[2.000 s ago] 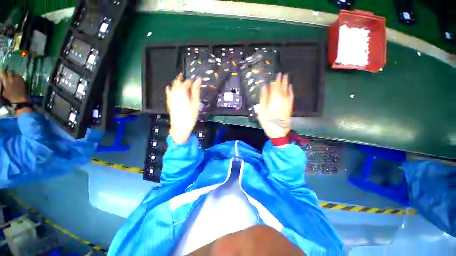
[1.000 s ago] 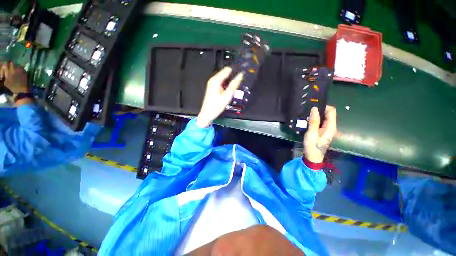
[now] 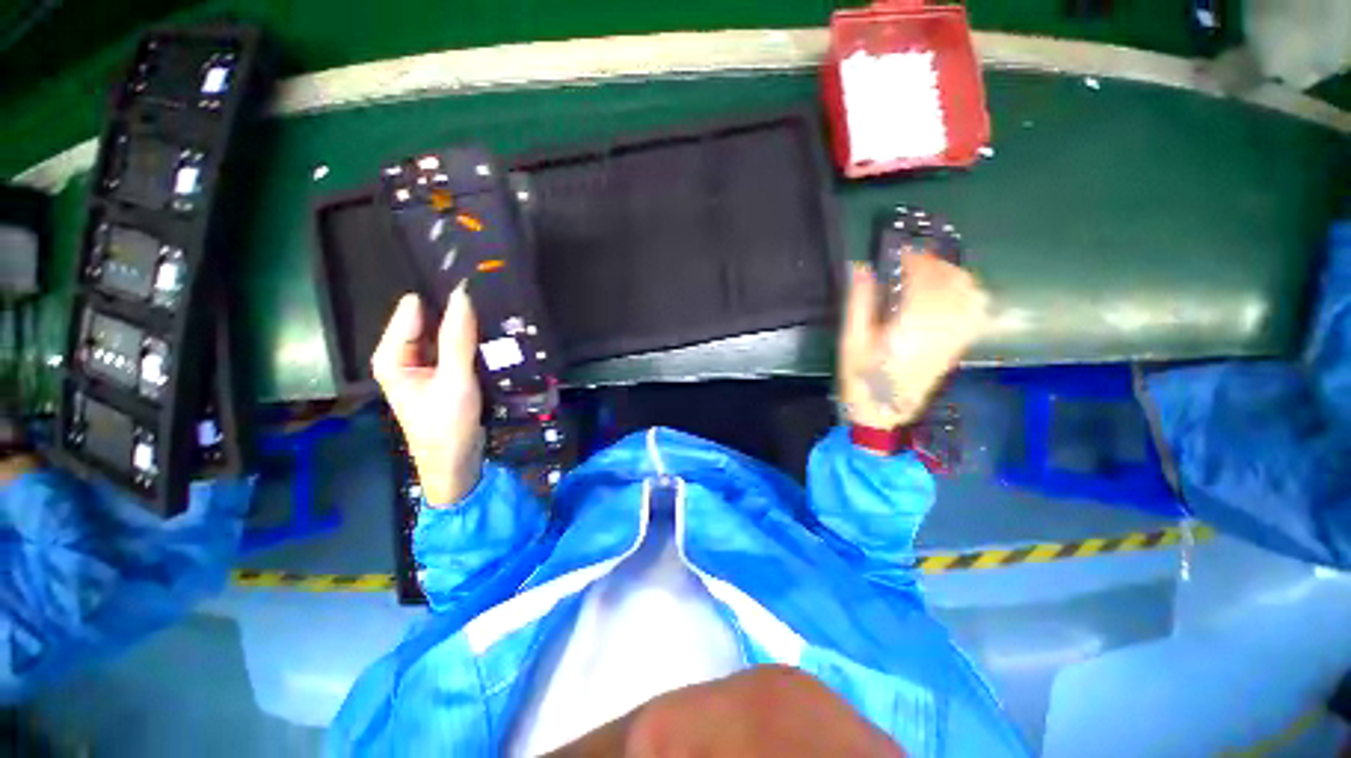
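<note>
My left hand holds a black phone housing by its side, above the left part of the black carrier tray. The housing shows white and orange spots and a white square near its lower end. The tray lies slightly tilted on the green bench, and its visible pockets hold nothing. My right hand is over another black housing on the bench, right of the tray. The hand is blurred and covers most of that housing, so its grip cannot be told.
A red bin with white pieces stands behind the right housing. A filled black tray lies at the left. A pale rail crosses the back. Blue sleeves of other people show at both sides. Speckled black items sit below the bench edge.
The view has shifted. My left hand has moved left with a housing, over the tray's left end. The right housing now lies on the bench beyond the tray, with my right hand over it.
</note>
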